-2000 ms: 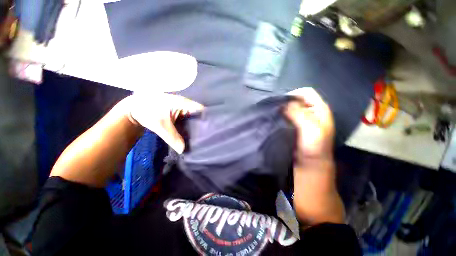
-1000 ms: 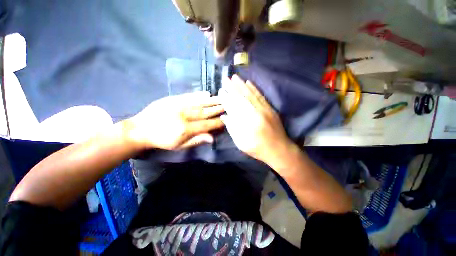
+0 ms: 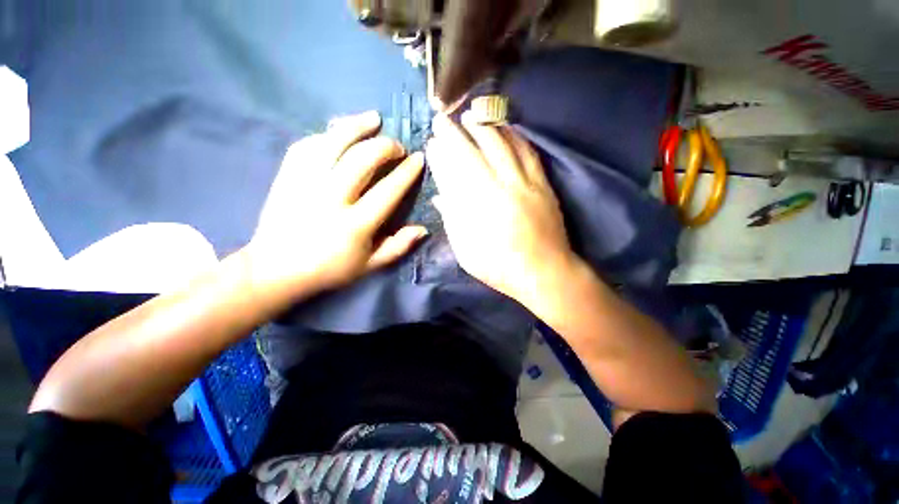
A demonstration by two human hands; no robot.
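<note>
A large navy-grey garment panel (image 3: 197,148) lies over the table and runs under the machine head. A pocket opening (image 3: 405,113), a narrow dark line, runs towards the needle area. My left hand (image 3: 330,202) lies flat on the panel left of the opening, fingers slightly spread. My right hand (image 3: 498,202) lies flat just right of it, fingertips beside the presser foot area. Looser grey-purple cloth (image 3: 616,212) is bunched right of my right hand. The needle tip is hard to make out.
The sewing machine (image 3: 749,69) with red lettering fills the top right. A small brass-coloured knob (image 3: 489,109) is beside the needle area. Scissors (image 3: 695,172), green-yellow snips (image 3: 784,209) and a black looped item (image 3: 846,200) lie right. Blue crates (image 3: 237,394) stand below the table.
The panel, lifted and bunched between my hands earlier, now lies flat under the machine head. Since one second ago, my left hand has moved slightly up and its fingers have spread.
</note>
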